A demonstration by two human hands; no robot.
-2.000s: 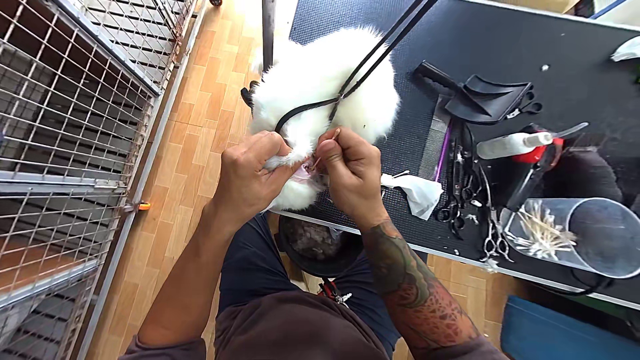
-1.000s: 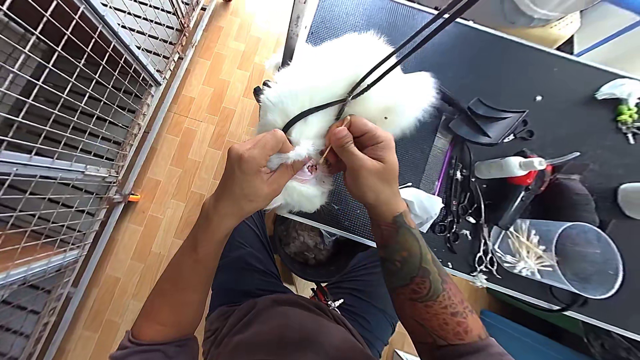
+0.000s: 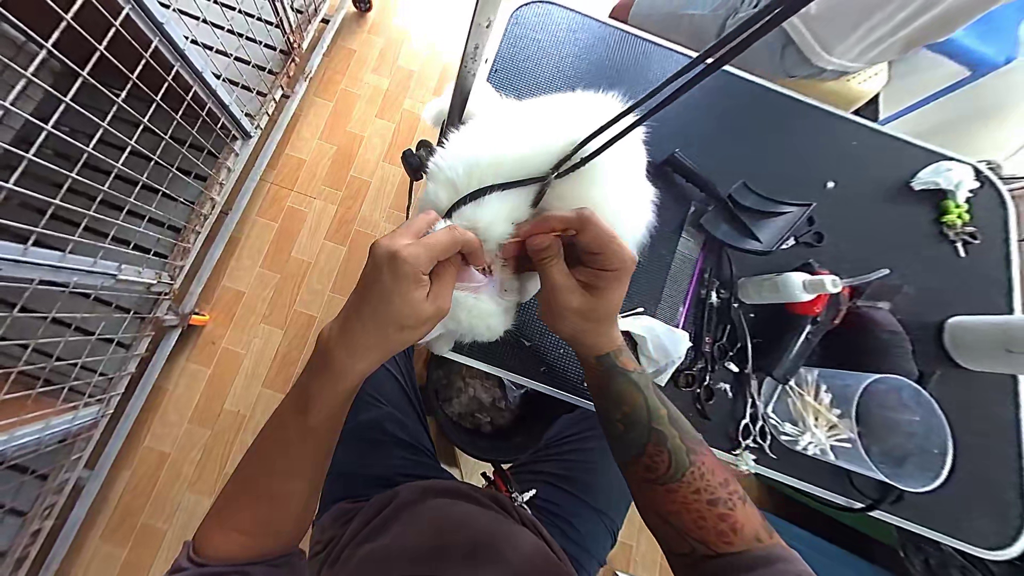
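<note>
A white, fluffy dog (image 3: 552, 152) is on the black grooming table (image 3: 864, 176), with a black grooming loop (image 3: 492, 189) across it. My left hand (image 3: 412, 280) pinches the fur and the edge of an ear flap, where pink skin (image 3: 488, 286) shows. Close by on the right, my right hand (image 3: 576, 272) holds a thin wooden stick, likely a cotton swab (image 3: 552, 234), between thumb and fingers. Its far end is hard to make out at the fur. Both hands are near each other at the ear.
Right of the dog lie a black dustpan (image 3: 760, 218), a white bottle (image 3: 788, 288), grooming scissors (image 3: 754, 424), a crumpled white tissue (image 3: 658, 346) and a clear container of swabs (image 3: 868, 428). Wire cages (image 3: 80, 160) stand left. A bin of hair (image 3: 480, 400) is below. Another person (image 3: 832, 32) is beyond the table.
My right hand has turned, and the stick, slanted down to the ear one second ago, now lies nearly level. My left hand stays at the ear. The view has shifted somewhat.
</note>
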